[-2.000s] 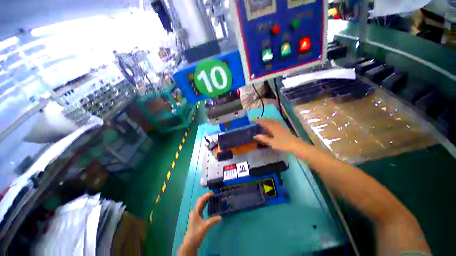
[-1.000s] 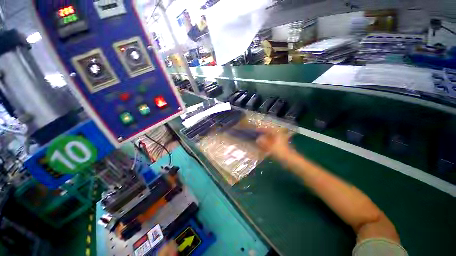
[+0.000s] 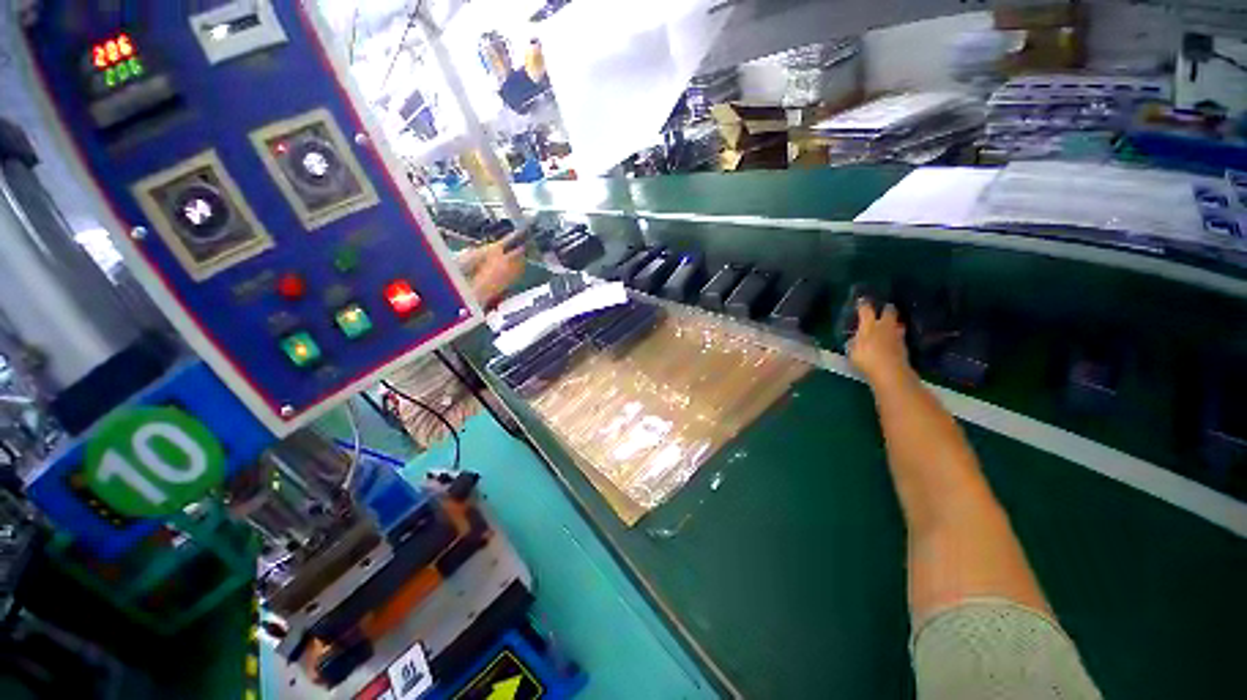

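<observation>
My right hand [image 3: 878, 334] reaches over the green conveyor, its fingers closed around the near edge of a dark housing [image 3: 862, 304]; the part is small and partly hidden by the fingers. My left hand is not in view. The press fixture [image 3: 397, 602], with an orange-brown strip, stands at the lower left below the control box. No housing can be made out on it. The blue button panel [image 3: 503, 677] is cut off by the bottom edge.
Control box [image 3: 205, 164] at upper left, above a green "10" sign [image 3: 153, 462]. Film-covered cardboard [image 3: 670, 397] lies beside the conveyor belt [image 3: 1012, 427], with dark strips [image 3: 581, 345] and white paper [image 3: 561, 317]. Dark housings [image 3: 718, 285] line the belt. Another person's hand [image 3: 492, 270] shows behind the box.
The view has swung right from the fixture to the conveyor. My right hand has moved from the fixture, across the film with a dark part, to the belt. My left hand has left the picture.
</observation>
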